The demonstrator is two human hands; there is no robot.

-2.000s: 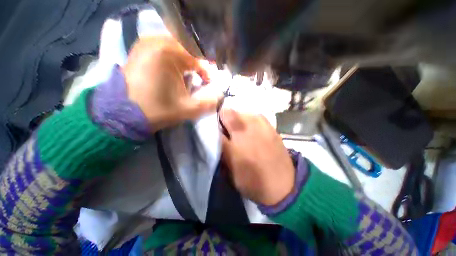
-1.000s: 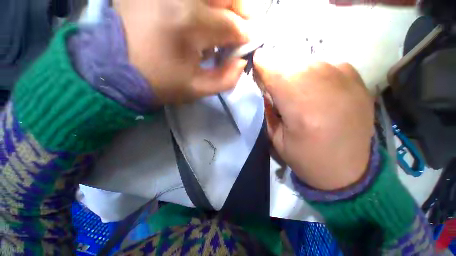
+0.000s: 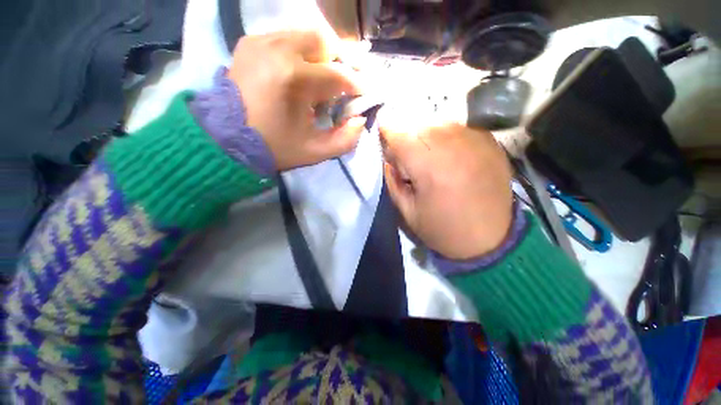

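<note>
A pale grey-white fabric piece [image 3: 332,213] lies under and in front of both hands, with a narrow dark strip [image 3: 299,241] along it. A wider dark panel [image 3: 378,265] hangs from between the hands to the table's front edge. My left hand [image 3: 296,103] pinches a pale edge with a small dark tip, its fingertips close to the right hand's. My right hand [image 3: 451,186] is curled on the top of the dark panel, gripping it with thumb and fingers. Glare washes out the fingertips of both hands.
The sewing machine's dark parts [image 3: 411,28] stand behind the hands. To the right are a black box [image 3: 613,142], blue-handled snips [image 3: 583,224] and black-handled shears [image 3: 662,285]. Dark fabric [image 3: 63,87] covers the left. A blue basket [image 3: 500,380] shows below the table edge.
Since one second ago the view has shifted back, showing more machine and table. The hands keep their pinch. Compared with two seconds ago, the right hand sits further right of the left.
</note>
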